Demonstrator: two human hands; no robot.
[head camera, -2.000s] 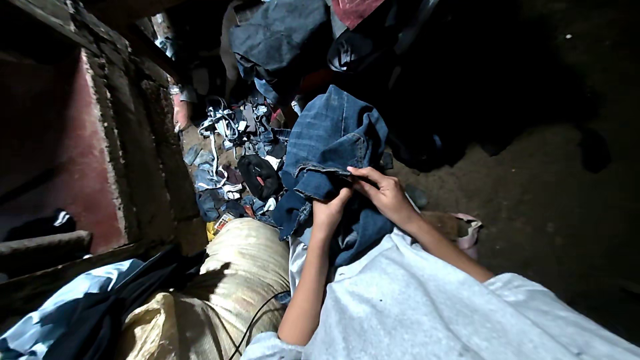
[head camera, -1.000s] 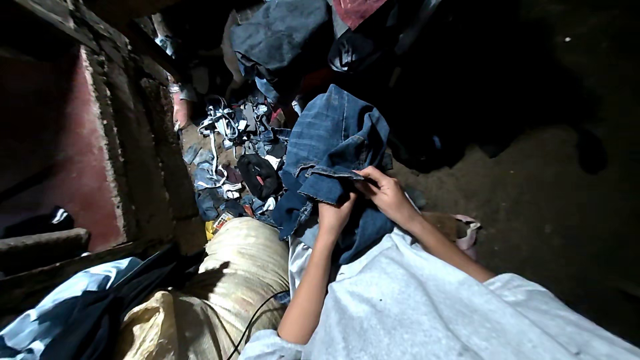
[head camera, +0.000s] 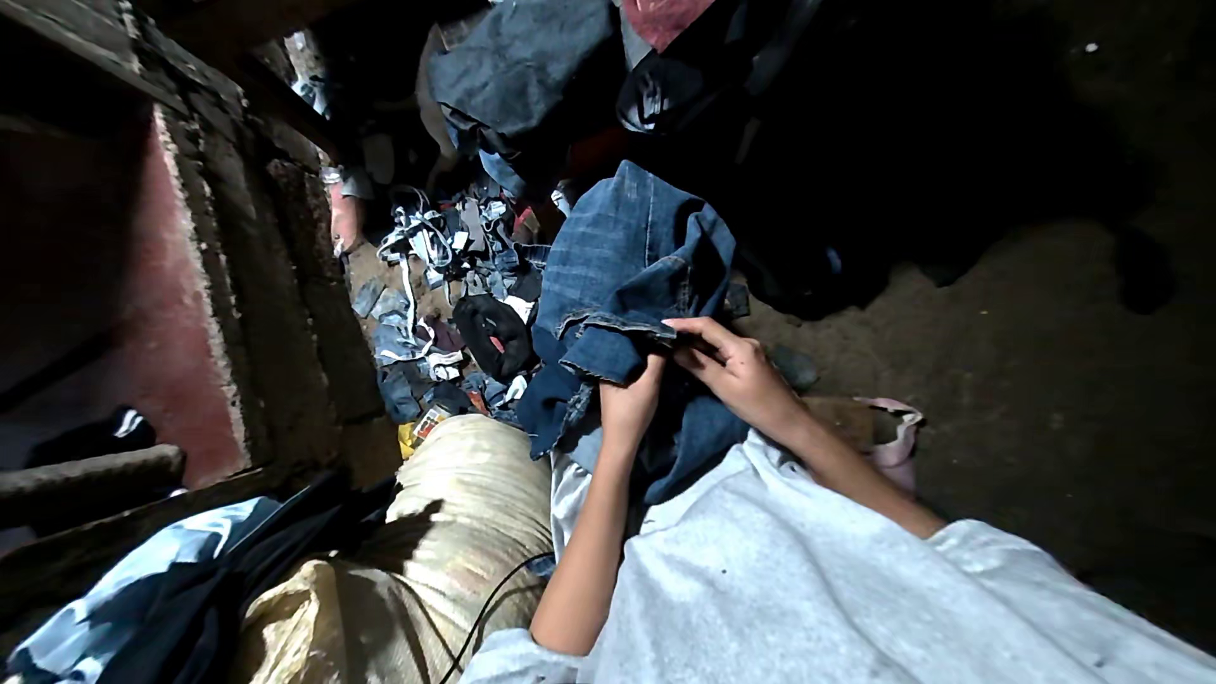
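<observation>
A blue denim garment (head camera: 608, 237) with frayed cut edges lies bunched over my lap. My left hand (head camera: 632, 399) is under a folded flap of the denim, its fingers mostly hidden by the cloth. With thumb and forefinger, my right hand (head camera: 731, 366) pinches the frayed edge at the flap's right end, close beside my left fingertips. Whether a small tool is between the fingers cannot be seen.
A stuffed cream woven sack (head camera: 475, 475) with a thin dark cord rests at my left. Beyond it, fabric scraps (head camera: 427, 237) and a black cloth ring (head camera: 494, 337) litter the ground. A grey cloth heap (head camera: 527, 66) stands ahead. A rough wall edge (head camera: 199, 275) runs along the left.
</observation>
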